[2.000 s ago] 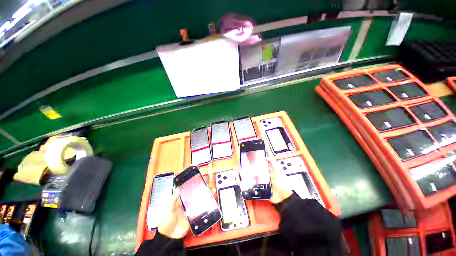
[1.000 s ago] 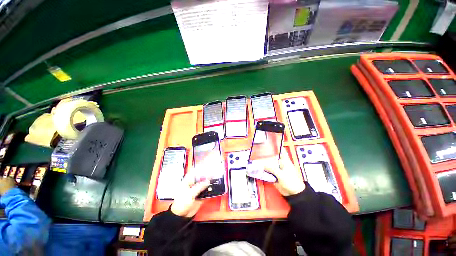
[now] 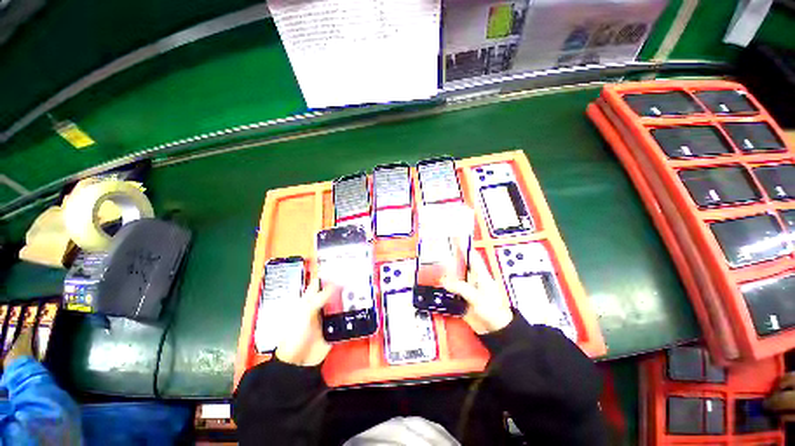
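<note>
My left hand (image 3: 303, 333) holds a smartphone (image 3: 346, 283) by its left edge, screen up, over the orange-red tray (image 3: 301, 218). My right hand (image 3: 485, 300) holds a second smartphone (image 3: 443, 261), its thumb over the lower screen; glare covers the phone's upper part. Both phones are lit, with a dark band at the bottom. In the tray, three phones with text pages and red bands (image 3: 392, 200) lie in the back row and one text-page phone (image 3: 281, 305) lies front left. Several phones lie face down with camera lenses showing (image 3: 410, 322). The back left pocket is empty.
A grey tape dispenser (image 3: 144, 266) and tape rolls (image 3: 106, 213) are at left. Stacked phone trays (image 3: 641, 187) stand at right, another tray (image 3: 654, 405) below. White sheets (image 3: 362, 52) hang behind. A blue-sleeved arm (image 3: 35, 396) is at far left, another person's hand (image 3: 780, 401) at far right.
The view has shifted slightly. Both hands still hold their phones. The right phone is now more upright, with glare at its top, and the thumb has moved on its screen. The left fingers lie across the screen's edge.
</note>
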